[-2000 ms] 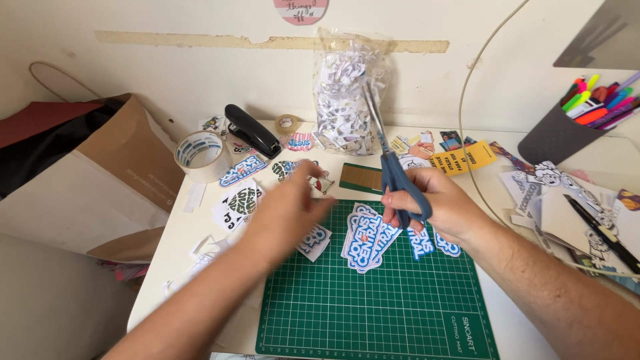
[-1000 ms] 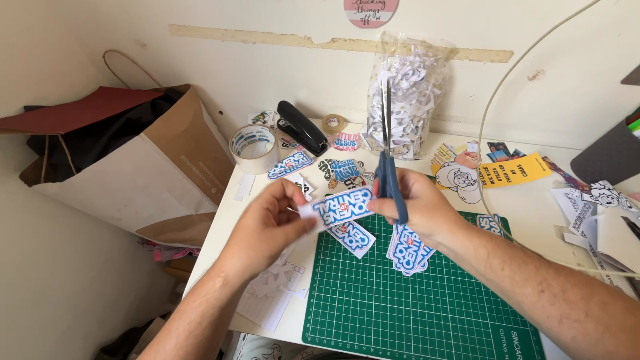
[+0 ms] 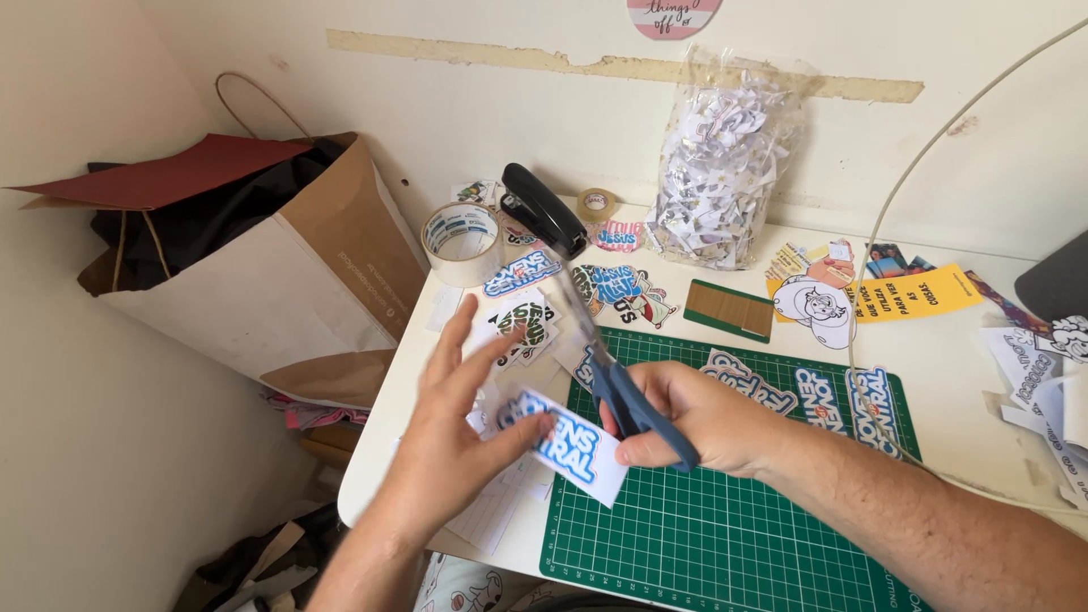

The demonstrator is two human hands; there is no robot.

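My right hand (image 3: 688, 416) holds blue-handled scissors (image 3: 633, 404), their blades pointing up and away. Its thumb and fingers also pinch the right edge of a printed paper sticker (image 3: 565, 446) with blue and white lettering and a white margin. My left hand (image 3: 463, 416) is at the sticker's left side, fingers spread, its thumb over the print; whether it grips the paper cannot be told. Below lies a green cutting mat (image 3: 714, 527), with cut-out lettered stickers (image 3: 871, 408) on its upper part. Another sticker on the mat is partly hidden behind the scissors.
At the back stand a roll of clear tape (image 3: 463, 246), a black stapler (image 3: 541, 208), a small tape roll (image 3: 596, 203) and a clear bag of paper scraps (image 3: 722, 170). More stickers (image 3: 518, 327) lie left of the mat. A cable (image 3: 875, 229) crosses the right side. A paper bag (image 3: 323, 280) stands left.
Two seconds ago my left hand was empty over the mat; one second ago both hands held a sticker. Now my left fingers have spread, with the sticker lower and tilted. The view has shifted.
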